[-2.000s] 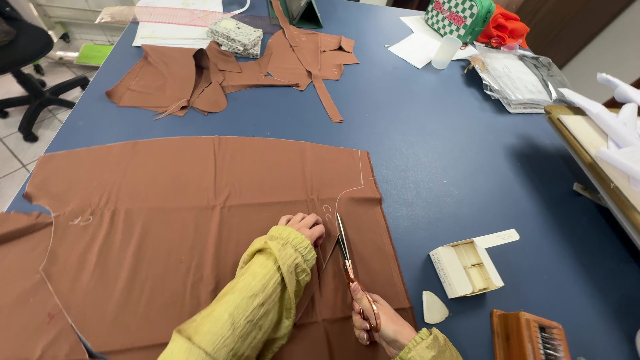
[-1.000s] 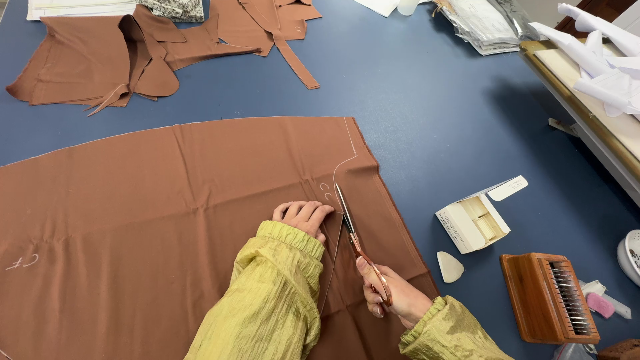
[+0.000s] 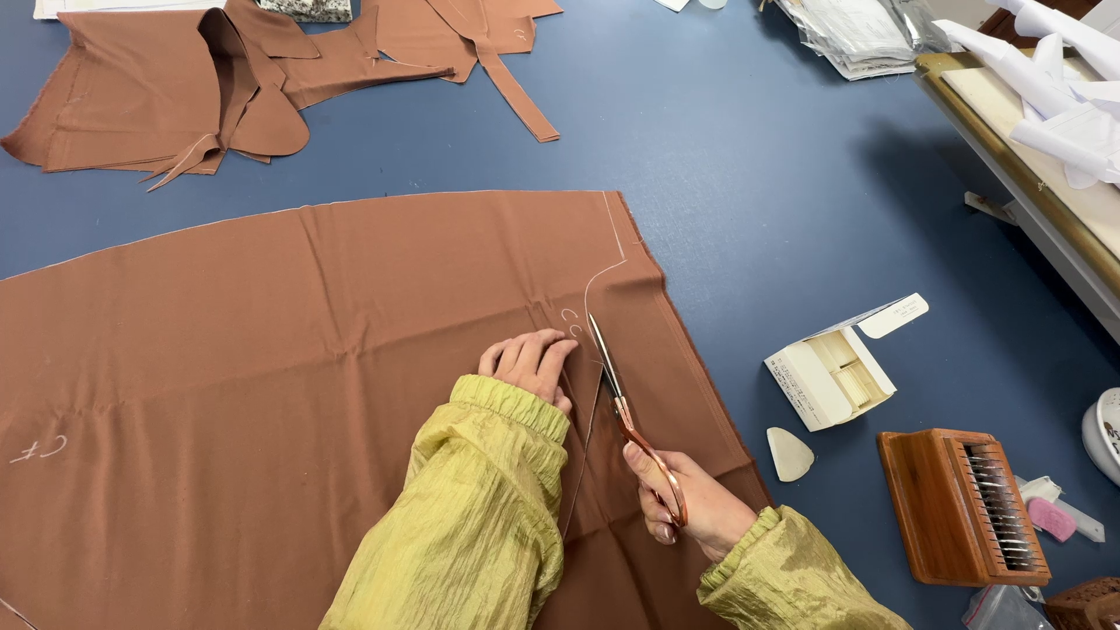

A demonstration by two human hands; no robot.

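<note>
Brown fabric (image 3: 420, 289) lies spread over the blue table, with white chalk lines and letters on it. My right hand (image 3: 687, 499) holds fabric shears (image 3: 623, 411) by their copper-coloured handles. The blades point away from me along the curved chalk line near the cloth's right edge, and a cut runs back from them toward me. Just left of the blades, my left hand (image 3: 532, 366) presses flat on the fabric with its fingers slightly bent, holding nothing.
Cut brown fabric pieces (image 3: 140, 96) lie at the far left. On the right are an opened small carton (image 3: 814, 385), a piece of tailor's chalk (image 3: 790, 455), a wooden box with a metal-toothed slot (image 3: 941, 507), a white bowl (image 3: 1104, 433), plastic-wrapped papers (image 3: 849, 35) and a raised board with white rolls (image 3: 1032, 175).
The view has shifted since two seconds ago. The shears, in my right hand throughout, and my left hand keep nearly the same places on the cloth.
</note>
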